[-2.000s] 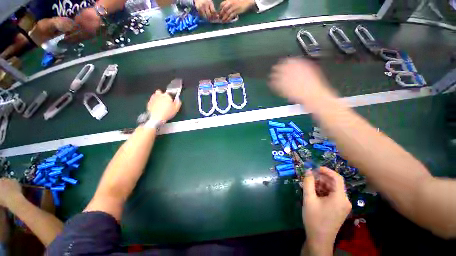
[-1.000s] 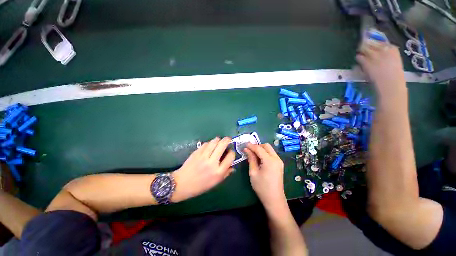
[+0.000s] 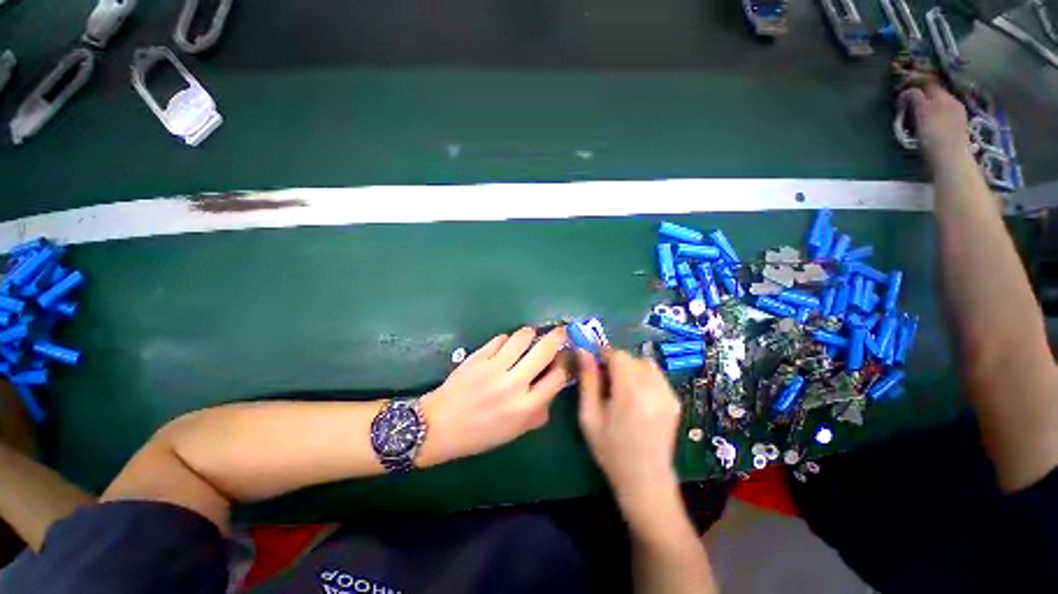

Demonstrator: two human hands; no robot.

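My left hand (image 3: 501, 392), with a metal wristwatch, holds a small housing (image 3: 599, 330) on the green worktop in front of me. The hand covers most of the housing. A blue cylinder (image 3: 584, 338) shows at the housing's block end. My right hand (image 3: 627, 406) is at the same end, its thumb and fingertips close together at the blue cylinder. It is slightly blurred, and whether it holds a small part cannot be seen. A small white disc (image 3: 459, 355) lies left of my left fingers.
A mixed parts pile (image 3: 743, 337) lies right of my hands. More blue cylinders (image 3: 37, 302) lie at far left. Beyond the white strip (image 3: 464, 202) are loose housings (image 3: 174, 99). Another person's arm (image 3: 986, 244) reaches across at right to fitted units.
The blue cylinder that lay beyond the housing is gone from there, and blue now shows at the housing's block end. The other person's hand at right has moved right among the fitted units.
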